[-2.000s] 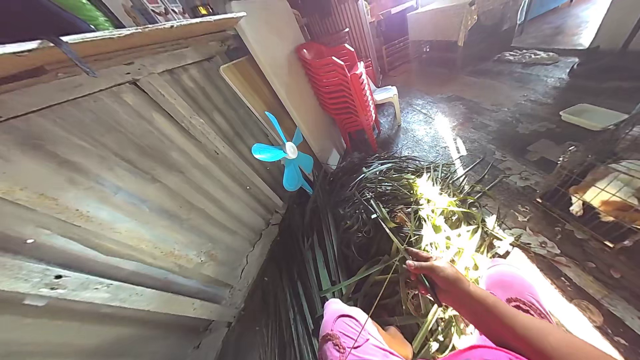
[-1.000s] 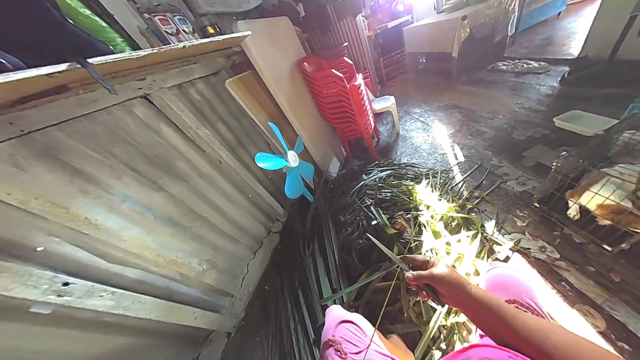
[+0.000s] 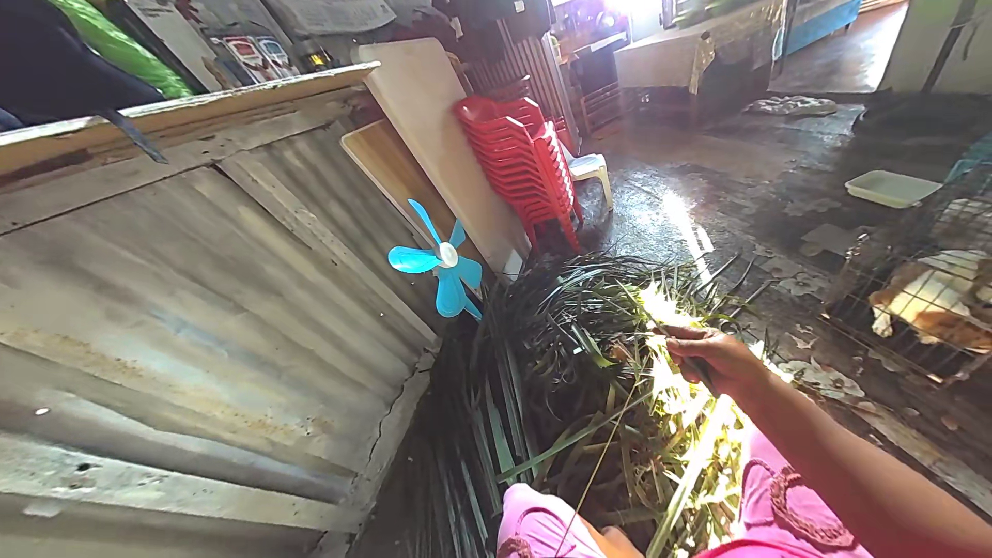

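Note:
My right hand [image 3: 709, 356] is closed around the dark handle of what looks like a knife [image 3: 704, 376], its blade foreshortened and hard to see against the bright leaves. Beneath it lies a heap of long, narrow green palm-like leaf strips [image 3: 682, 442], partly in strong sunlight. Between my pink-clothed knees, a patch of skin [image 3: 616, 542] shows at the bottom edge, perhaps my left hand; its fingers and hold are hidden. A thin leaf rib [image 3: 601, 465] slants up from there. Darker long leaves [image 3: 473, 434] lie to the left.
A corrugated metal partition [image 3: 194, 310] stands left. Beyond the leaves are a blue-bladed fan [image 3: 447, 254], stacked red plastic chairs [image 3: 527, 163] and a white chair [image 3: 589, 167]. On the right, a wire cage [image 3: 914, 310] holds a white-and-brown animal [image 3: 942, 298], near a pale tray [image 3: 891, 188].
My right hand has moved up and away over the leaves, and the blade seen pointing up-left one second ago is now hard to make out. The patch of skin between the knees shows less.

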